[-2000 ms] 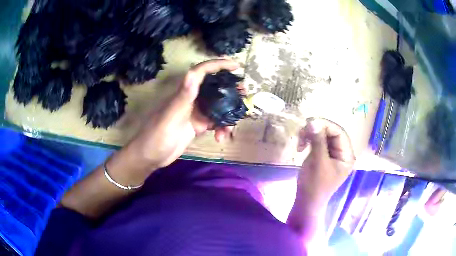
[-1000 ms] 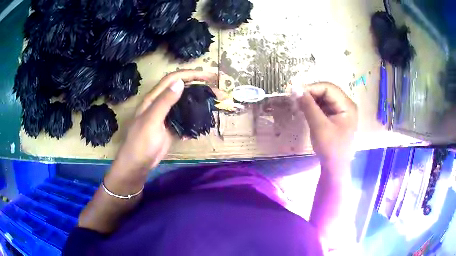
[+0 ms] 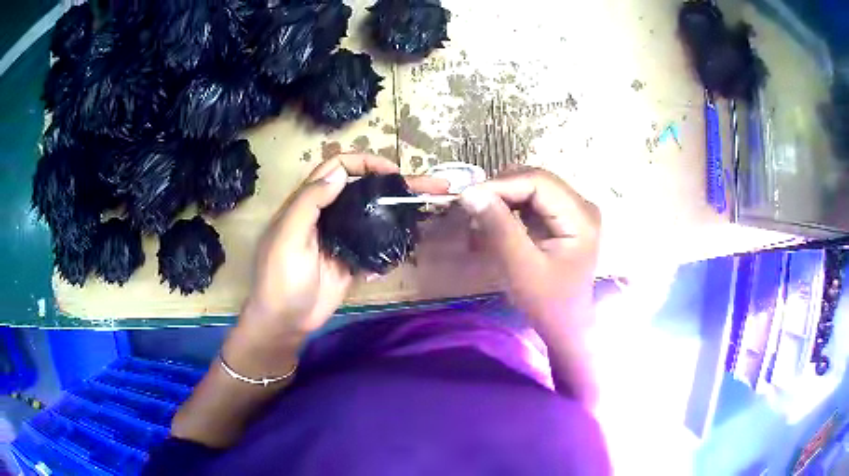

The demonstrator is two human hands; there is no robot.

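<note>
My left hand (image 3: 303, 246) is closed around a black spiky ball (image 3: 368, 228) above the front edge of the cardboard, with its smoother dark patch facing up. My right hand (image 3: 535, 228) pinches a small pointed tool (image 3: 414, 199) between thumb and fingers. The tool's thin pale tip lies against the upper side of the ball. A white oval ring (image 3: 456, 173) shows just behind my right fingertips; whether it is joined to the tool is hidden.
Black spiky balls (image 3: 149, 172) are piled at the left, one lying near the front (image 3: 191, 254). Stained cardboard (image 3: 596, 139) covers the bench. A blue-handled tool (image 3: 715, 158) and dark balls (image 3: 721, 51) lie at the right. A blue crate (image 3: 102, 418) stands below left.
My right hand has moved left, bringing the pale tip onto the ball. The ball has turned in my left hand, which has shifted slightly right. The camera view has also shifted.
</note>
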